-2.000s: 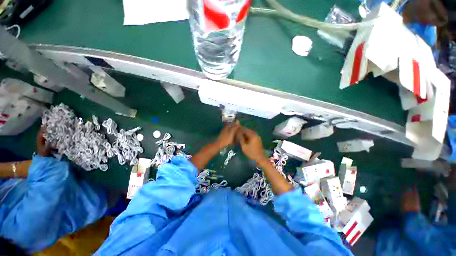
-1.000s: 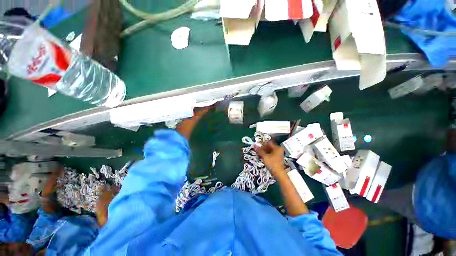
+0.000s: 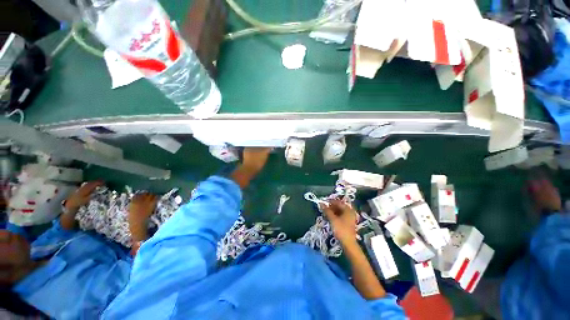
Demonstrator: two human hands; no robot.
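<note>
My left hand (image 3: 252,164) reaches up to the pale rail, beside a small whitish block (image 3: 224,152); its fingers are partly hidden, so its grip cannot be told. My right hand (image 3: 340,217) is at the right cable heap (image 3: 322,236), its fingertips closed on a looped white cable bundle (image 3: 315,199) that sticks out to the left. Another cable heap (image 3: 240,239) lies by my left sleeve. A single small cable piece (image 3: 282,203) lies between my arms. White retail boxes (image 3: 397,201) are piled right of my right hand.
Whitish blocks (image 3: 295,152) stand along the rail (image 3: 375,124). On the raised shelf are a water bottle (image 3: 178,75) and opened cartons (image 3: 494,81). Another worker's hands (image 3: 143,206) are in a cable heap at left; another person's hand (image 3: 542,192) is at right. A red stool (image 3: 427,305) is below.
My hands were together at the centre below the rail; they have parted, left to the rail and right to the heap. Since one second ago, a cable loop has come clear at my right fingertips.
</note>
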